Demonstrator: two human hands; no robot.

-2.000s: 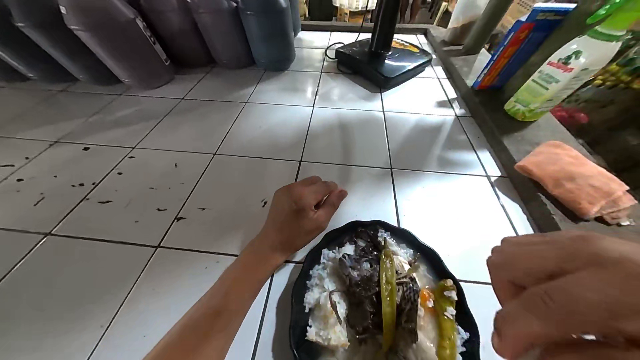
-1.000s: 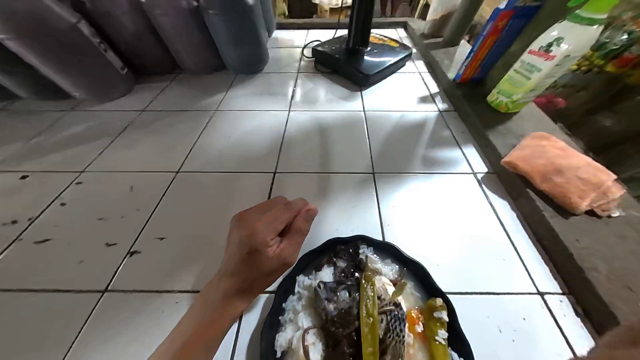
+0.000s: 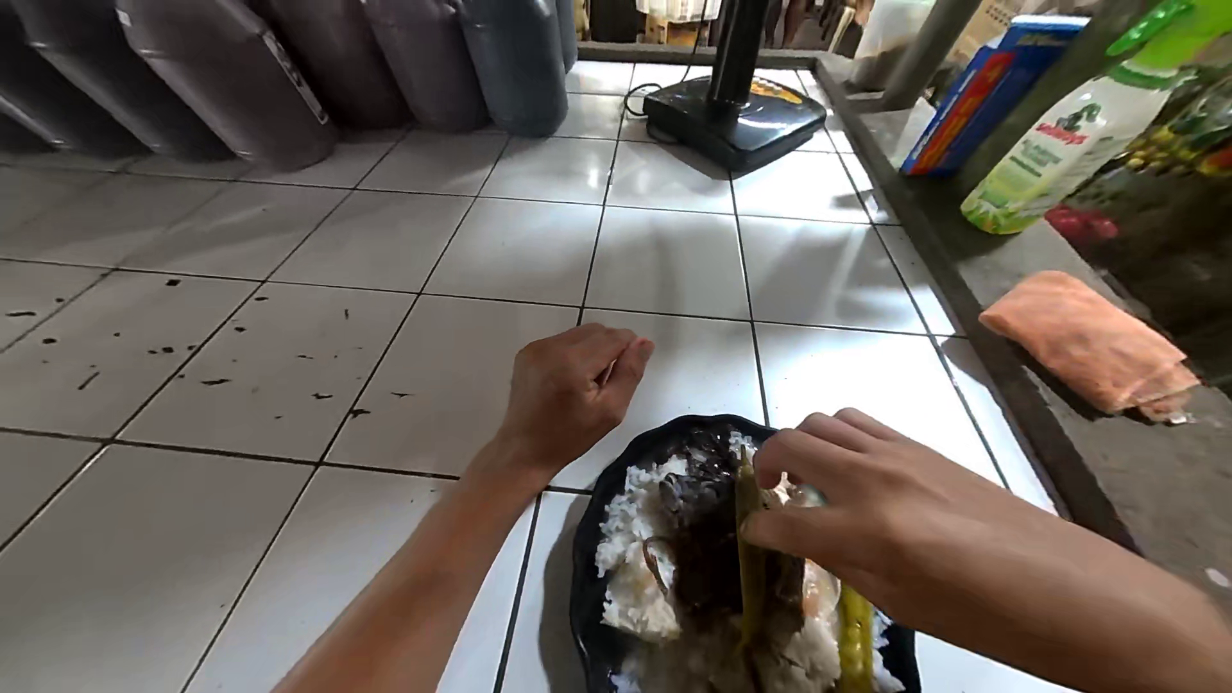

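A black plate with a scalloped rim (image 3: 589,539) lies at the bottom of the view, holding white rice (image 3: 640,515), dark pieces of fish (image 3: 703,558) and long green peppers. My left hand (image 3: 582,380) rests on the tiles just beyond the plate's left side, fingers curled closed with nothing seen in them. Over the right part of the food is my right hand (image 3: 847,481), its thumb and fingertips at the middle green pepper (image 3: 749,549); whether they grip it is not clear. A second pepper (image 3: 855,635) lies at the right, partly below my right wrist.
Large dark plastic jugs (image 3: 510,63) line the back left of the white tiled surface. A black stand base (image 3: 736,120) is at the back. On the ledge at right are a folded orange cloth (image 3: 1088,337), a spray bottle (image 3: 1068,144) and a blue box (image 3: 996,96). Dark specks dot the left tiles.
My right hand, at the lower right corner one second ago, has come in over the plate to the middle pepper. My left hand stays curled beside the plate.
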